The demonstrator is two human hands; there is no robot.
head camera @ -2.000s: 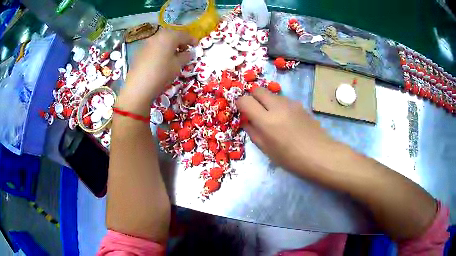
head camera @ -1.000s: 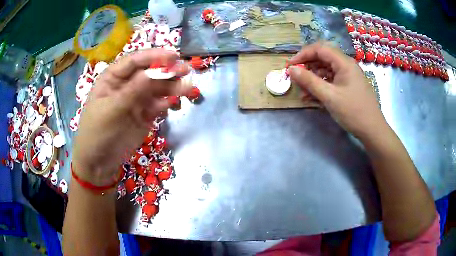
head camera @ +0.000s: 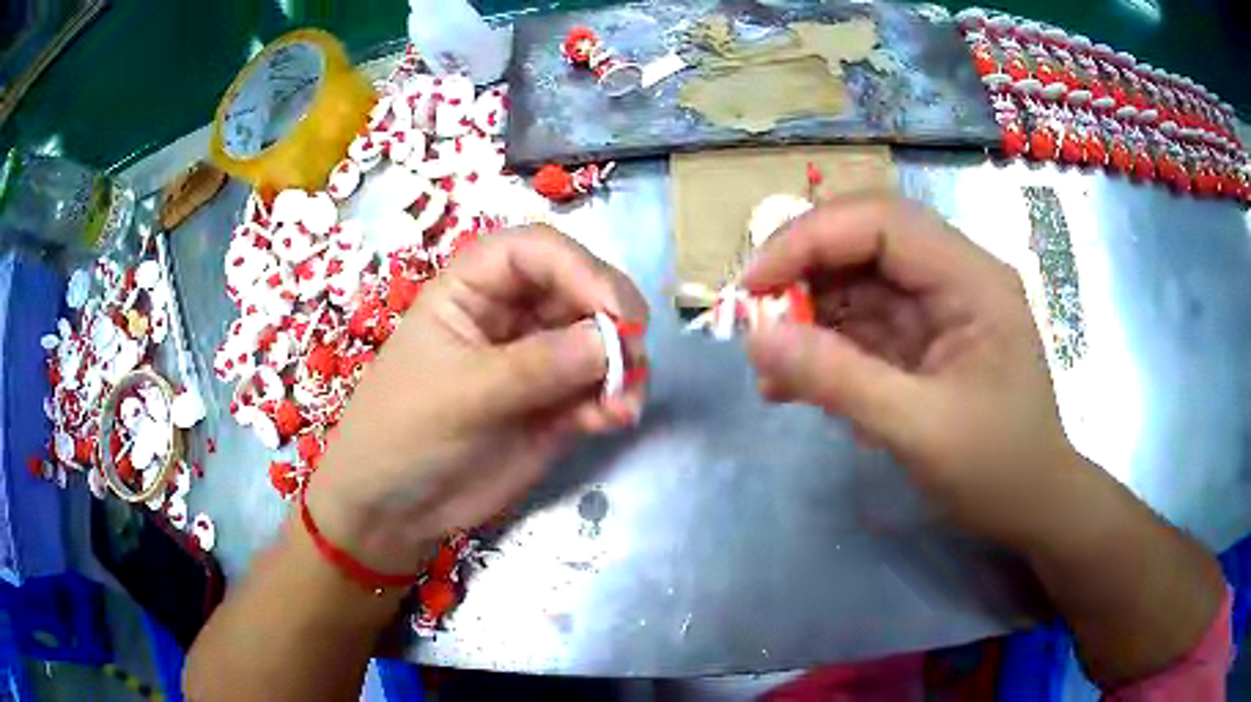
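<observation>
My left hand (head camera: 480, 370), with a red string at the wrist, holds a white base disc (head camera: 608, 357) edge-on between thumb and fingers, with red showing beside it. My right hand (head camera: 892, 329) pinches a small red-and-white figurine (head camera: 775, 307), its striped limbs pointing left toward the disc. The figurine and the disc are apart. Behind my right fingers, a round white glue patch (head camera: 779, 217) lies on a tan cardboard pad (head camera: 713, 206), partly hidden. A small red tip (head camera: 814, 174) stands beside the patch.
A heap of base discs (head camera: 295, 254) and figurines lies left, partly behind my left hand. A yellow tape roll (head camera: 336, 130), squeeze bottle (head camera: 460, 39) and stained dark board (head camera: 590, 126) are behind. Figurine rows (head camera: 1098, 110) stand far right. A tan hoop (head camera: 107, 453) and phone (head camera: 158, 562) are left.
My right hand has come back from the white patch toward me with the figurine. My left hand has moved right and lower with the disc, bringing the hands close together.
</observation>
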